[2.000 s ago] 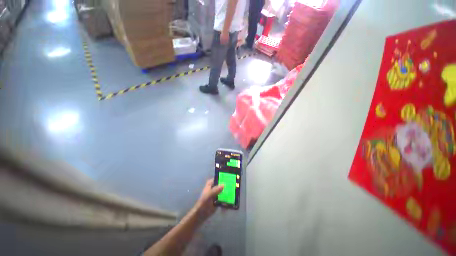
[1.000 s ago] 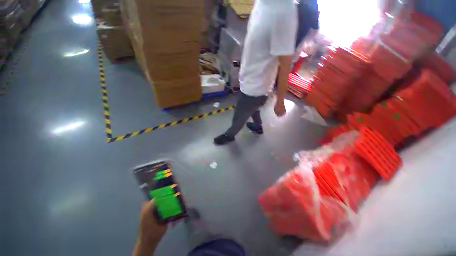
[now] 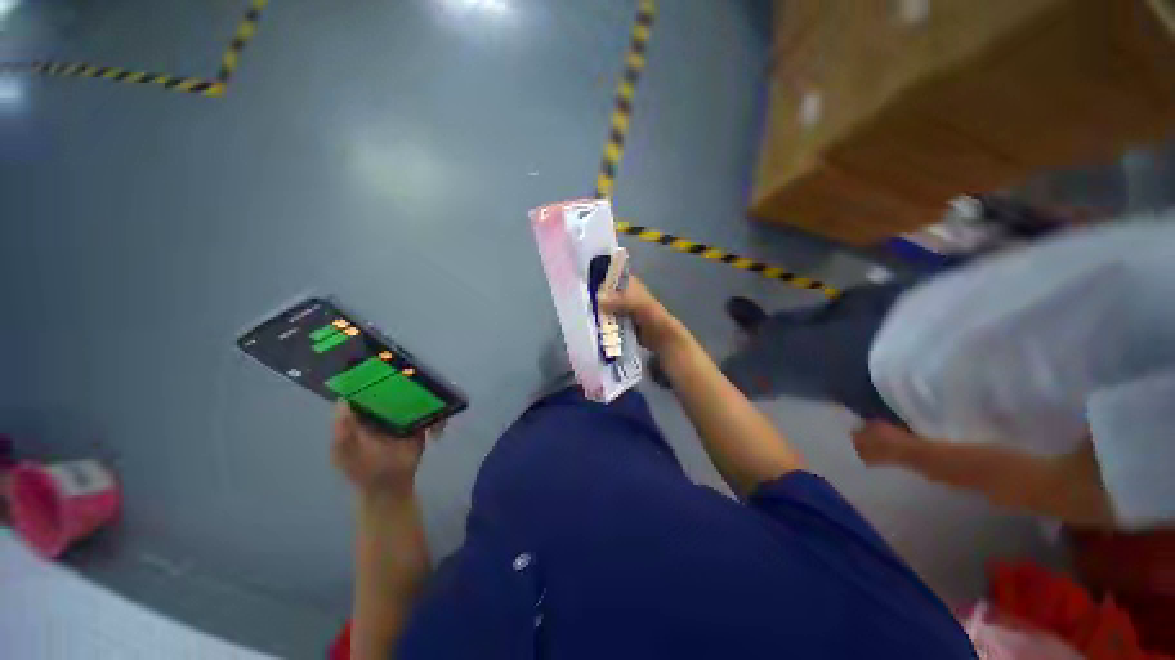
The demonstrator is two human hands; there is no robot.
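Note:
My left hand (image 3: 376, 451), bare, holds a smartphone (image 3: 354, 368) from its lower end at the left. Its lit screen shows green chat blocks on black. My right hand (image 3: 631, 310), bare, holds a pink-and-white stack of flat boxes (image 3: 572, 303) near the middle, in front of my dark blue clothing. A small dark part (image 3: 598, 277) and a pale finger-length piece (image 3: 615, 322) lie against the stack under my right fingers. I cannot tell exactly what these two small pieces are.
A person in a white shirt (image 3: 1005, 361) is close on the right. Brown cartons (image 3: 954, 103) stand at the upper right. Yellow-black tape (image 3: 735, 258) marks the grey floor. A pink bin (image 3: 65, 503) is at the lower left, red items (image 3: 1057, 606) at the lower right.
The view has turned downward. My right hand with the pink-and-white stack has come into view. The phone has shifted left and up. The other person now appears closer at the right.

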